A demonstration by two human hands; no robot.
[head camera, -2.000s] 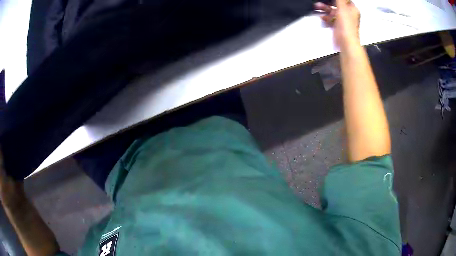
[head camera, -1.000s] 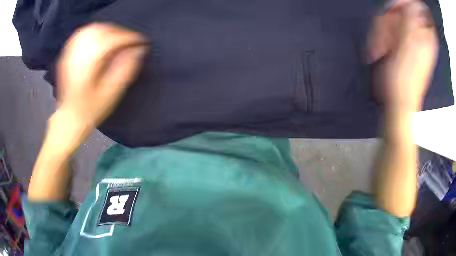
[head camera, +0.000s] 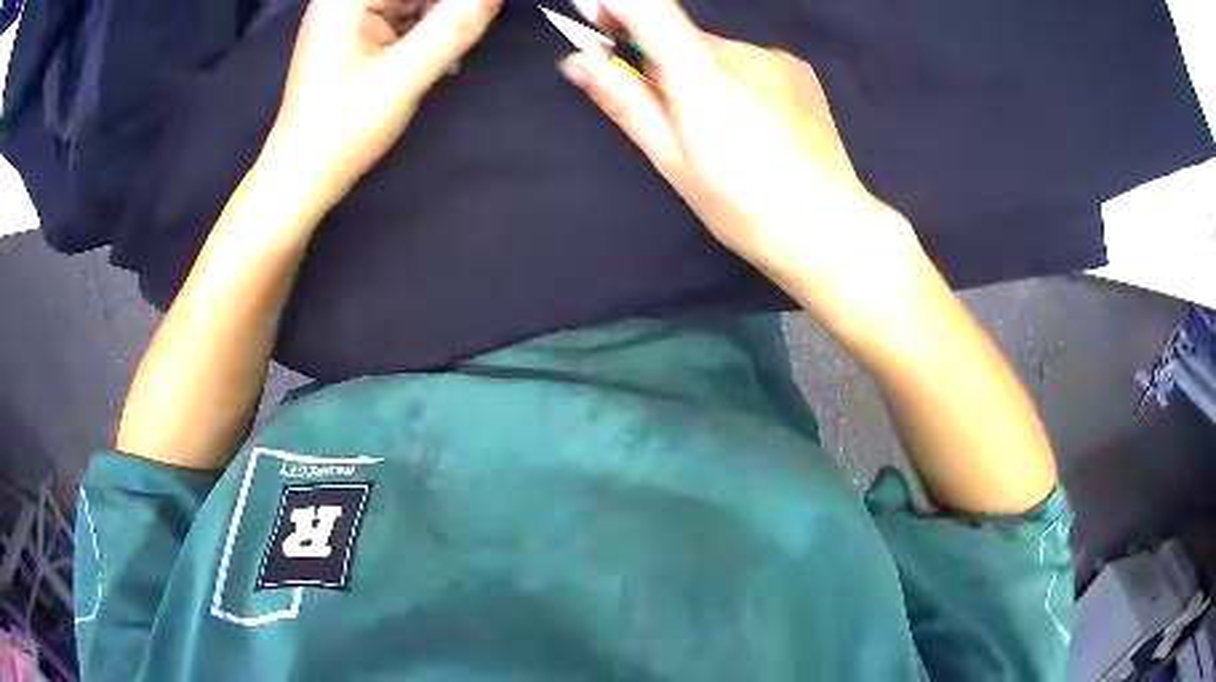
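A dark navy jacket (head camera: 534,227) lies spread over the white worktable, its lower edge hanging over the front towards me. My left hand (head camera: 380,67) is at the top edge of the frame on the jacket, fingers bent; the fingertips are partly cut off, so I cannot tell if they pinch the cloth. My right hand (head camera: 734,133) is just right of it above the jacket and holds thread snips (head camera: 583,32), the pale pointed tip showing towards the left hand and a bit of yellow at the fingers.
The white worktable (head camera: 1174,240) shows at the right and at the left edge. Grey floor lies below it. Blue-white cloth or plastic (head camera: 1184,360) is at the right edge, and a grey object (head camera: 1140,606) is at the lower right.
Both hands have moved inward to the top middle, close together. The snips now show in my right hand. Since the first frame, the jacket has been spread across the table's front edge.
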